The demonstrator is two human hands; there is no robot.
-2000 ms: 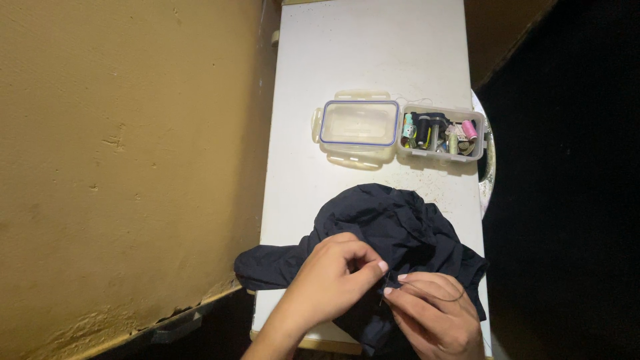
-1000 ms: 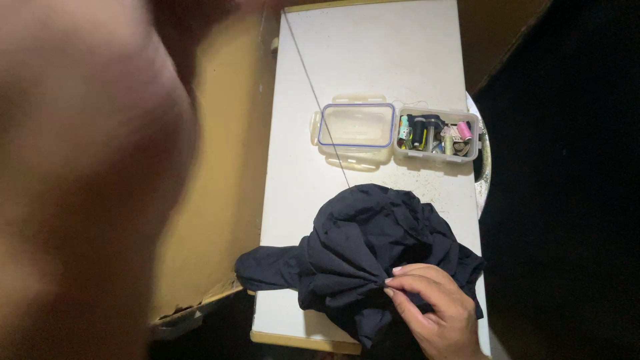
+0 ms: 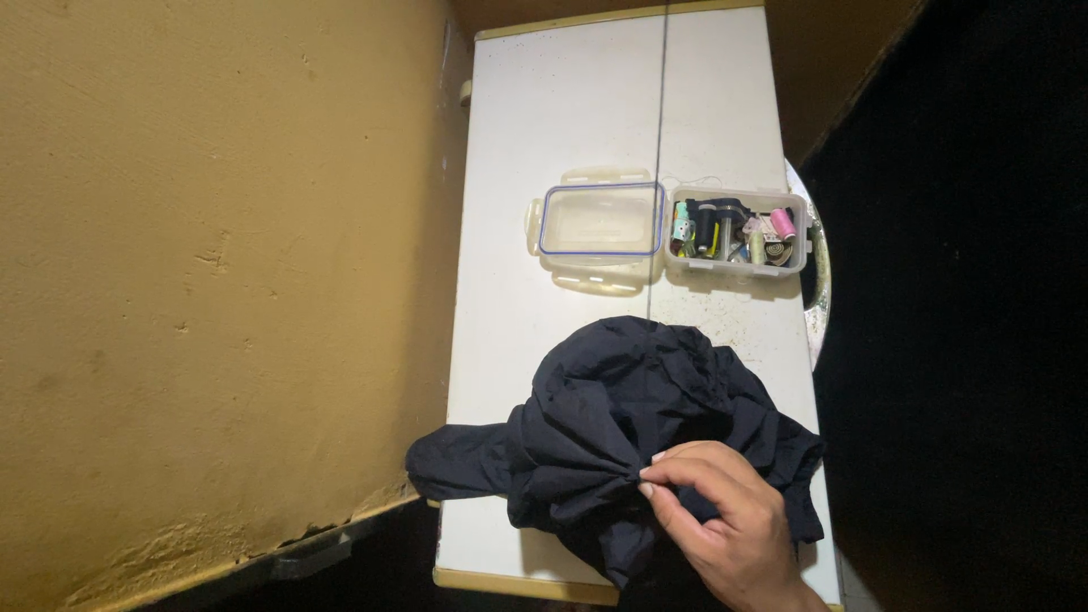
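Dark navy cloth (image 3: 595,408), gathered in folds, lies at the near end of a white table (image 3: 561,102). My right hand (image 3: 731,518) pinches a fold of it between thumb and forefinger, and creases fan out from that point. A dark thread (image 3: 660,102) rises from the cloth, straight up through the view to its top edge. Whether a needle is on it cannot be seen. My left hand is out of view.
Beyond the cloth sit a clear plastic lid (image 3: 603,221) with a blue seal and a plastic box (image 3: 735,270) holding thread spools and other sewing items. A yellow wall (image 3: 221,255) runs along the left. A round, pale rim (image 3: 818,280) shows past the table's right edge.
Two seconds ago both hands were at the cloth; my left hand then passed blurred at the upper left and has left the view. The thread now stretches upward. My right hand still pinches the cloth.
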